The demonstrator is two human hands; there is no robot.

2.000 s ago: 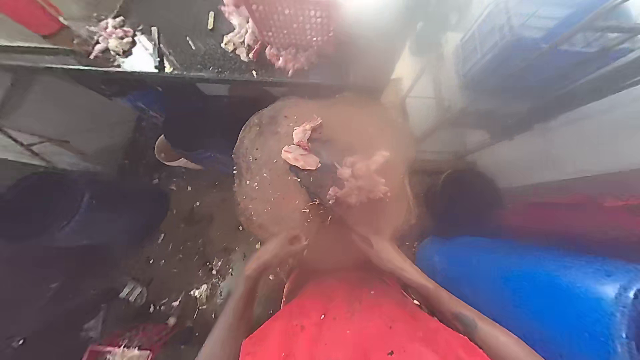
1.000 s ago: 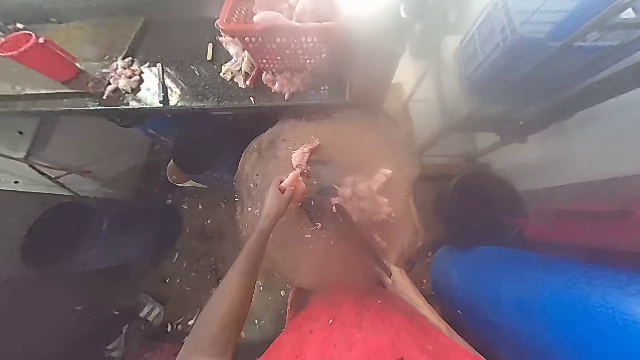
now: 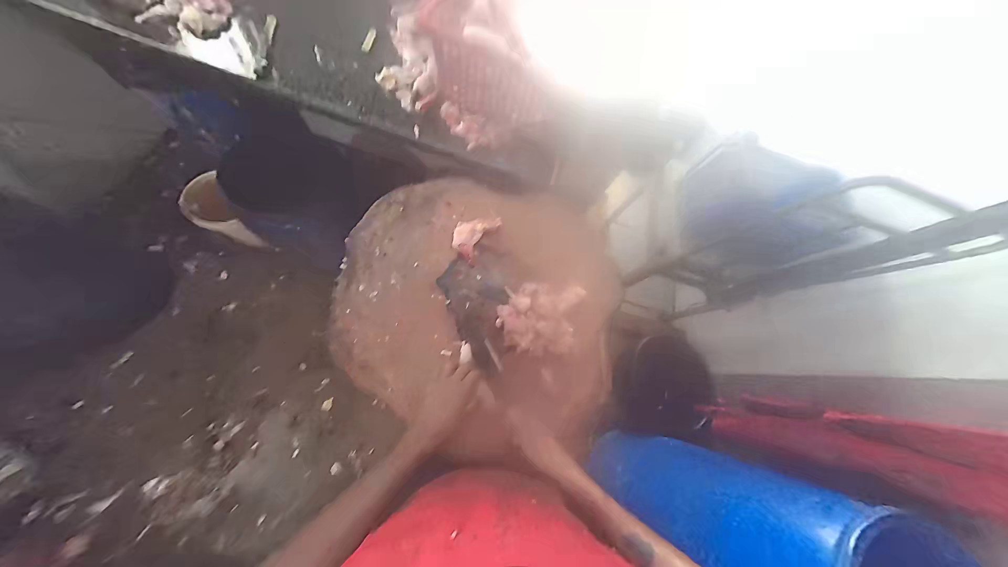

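A round wooden chopping block [image 3: 378, 315] stands before me, with a dark patch at its middle. My left hand [image 3: 455, 386] is low on the block, its fingers by a small pale scrap [image 3: 465, 353]; whether it grips the scrap is too blurred to tell. Close on its right, my right hand [image 3: 500, 405] is near a dark blade [image 3: 492, 354], and its grip is blurred. A heap of cut pink meat [image 3: 542, 317] lies right of the dark patch. One raw meat piece [image 3: 474, 235] rests farther back on the block.
Behind the block, a dark counter [image 3: 331, 71] bears a red basket [image 3: 492, 75] of raw meat. A blue barrel [image 3: 732, 488] lies at the lower right, below a metal frame [image 3: 866, 256]. Scraps litter the floor [image 3: 228, 370] at left.
My left hand has drawn back toward me from the meat piece it held near the block's middle. My right hand has moved in beside it. The view has tilted.
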